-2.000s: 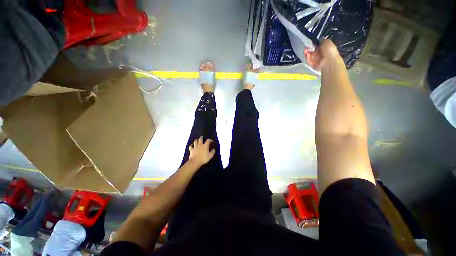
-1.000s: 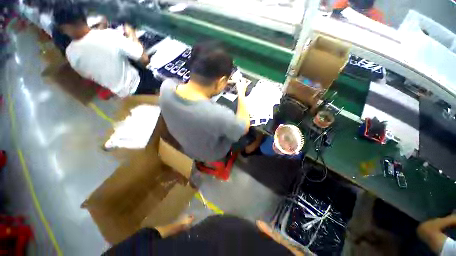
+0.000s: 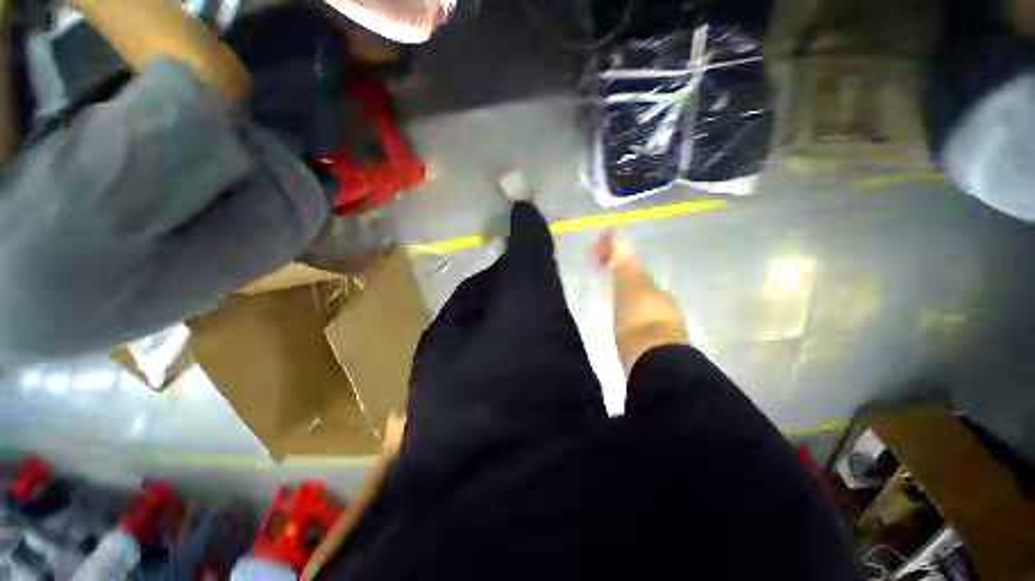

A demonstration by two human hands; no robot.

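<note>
A black bundle (image 3: pixel 681 119), glossy as if wrapped in plastic, lies on the floor ahead, with white straps crossing on its top. My right hand (image 3: pixel 606 250) is small and blurred, below the bundle and apart from it, near the yellow floor line. Its fingers are too blurred to read, and no held thing shows. My left hand (image 3: pixel 394 431) is only partly visible at the left edge of my black clothing, beside a cardboard box flap. Its fingers are not clear.
An open brown cardboard box (image 3: pixel 284 363) stands on the floor at left. A seated person in grey (image 3: pixel 159 216) is at upper left, by a red stool (image 3: pixel 380 159). More red stools (image 3: pixel 297 522) are at lower left. A brown item (image 3: pixel 953 477) stands at lower right.
The view has swung from the bench and seated workers down to the floor. Compared with two seconds before, my right hand is off the bundle's strap, and the bundle's whole top shows.
</note>
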